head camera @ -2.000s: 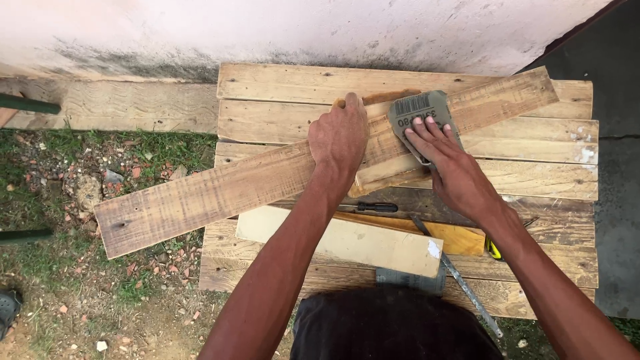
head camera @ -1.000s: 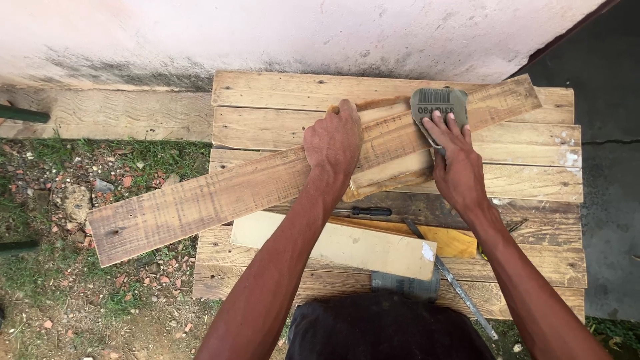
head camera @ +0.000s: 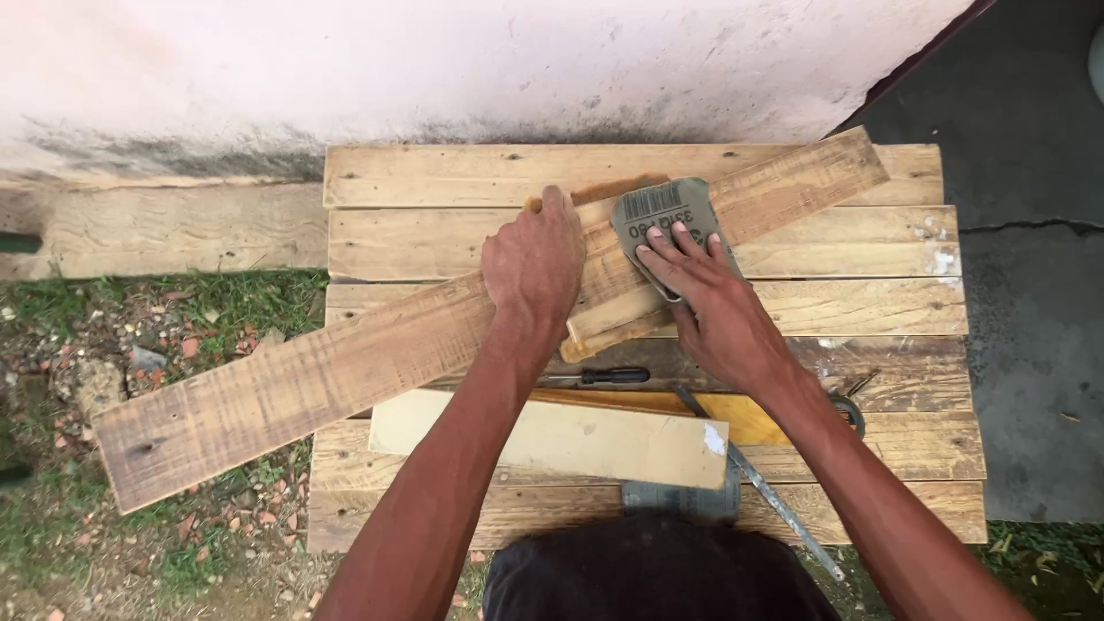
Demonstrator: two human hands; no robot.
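A long rough wooden board (head camera: 293, 379) lies aslant across a slatted wooden table (head camera: 414, 177), its left end jutting past the table edge. My left hand (head camera: 539, 250) grips the board near its middle, the fingertips over the far edge. Flat under my right hand (head camera: 707, 293) is a sheet of grey-green sandpaper (head camera: 655, 207), pressed on the board to the right of my left hand; the paper bears printing and a barcode. Shorter wood pieces (head camera: 612, 332) with orange-brown edges sit beneath the board.
Nearer me lie a screwdriver (head camera: 615, 375), a cream board (head camera: 552, 435), a yellowish board (head camera: 750, 418), a metal strip (head camera: 785, 504), another grey sheet (head camera: 681, 500) and a partly hidden round tool (head camera: 849, 416). A stained wall (head camera: 483, 69) runs behind the table.
My right hand and the sandpaper have slid back down-left along the board, closer to my left hand. The left hand keeps its hold on the board.
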